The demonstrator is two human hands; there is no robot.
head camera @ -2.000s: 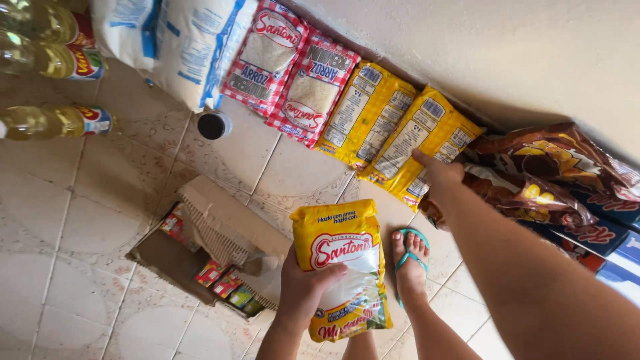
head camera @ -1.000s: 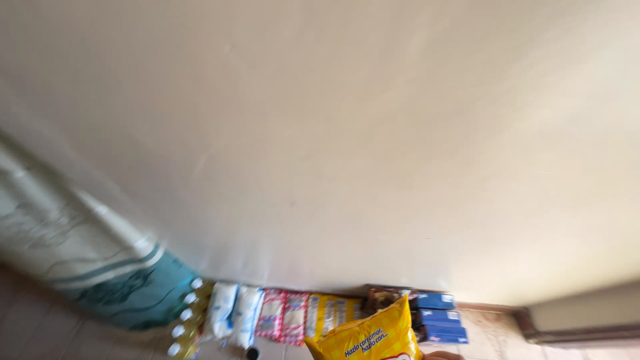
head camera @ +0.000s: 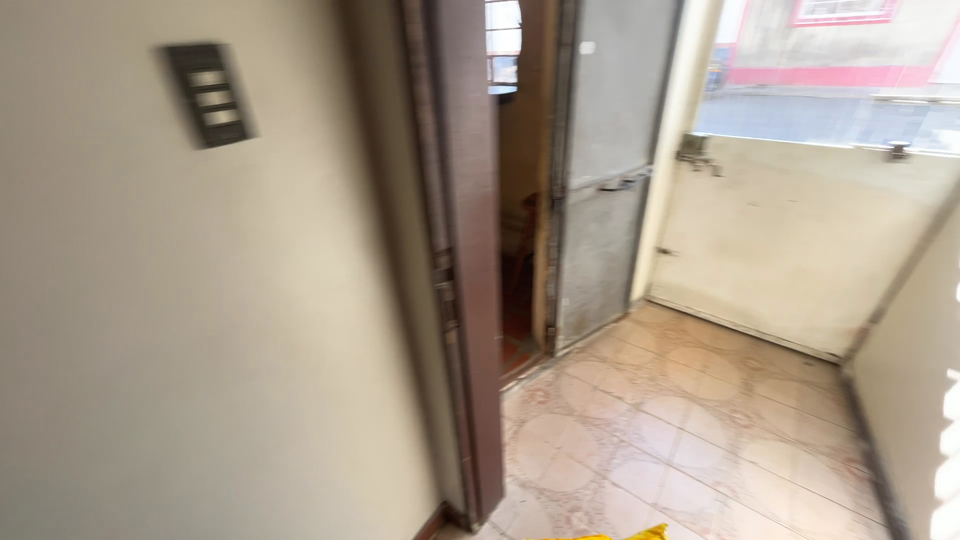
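Observation:
Only the top edge of a yellow plastic bag [head camera: 649,533] shows, at the bottom edge of the head view, right of centre. Neither my left hand nor my right hand is in the frame, so what holds the bag is hidden. The bag's edge appears against the tiled floor [head camera: 675,420], close to the foot of a brown door frame.
A pale wall with a dark switch plate [head camera: 211,96] fills the left. A brown door frame [head camera: 472,285] borders a dark doorway. Beyond stand a grey metal door [head camera: 607,165] and a cream half-height gate [head camera: 780,247], with a street behind it.
The view has swung from the row of food packages by the wall to the doorway. Both hands, seen two seconds ago, are out of view, and less of the yellow bag shows.

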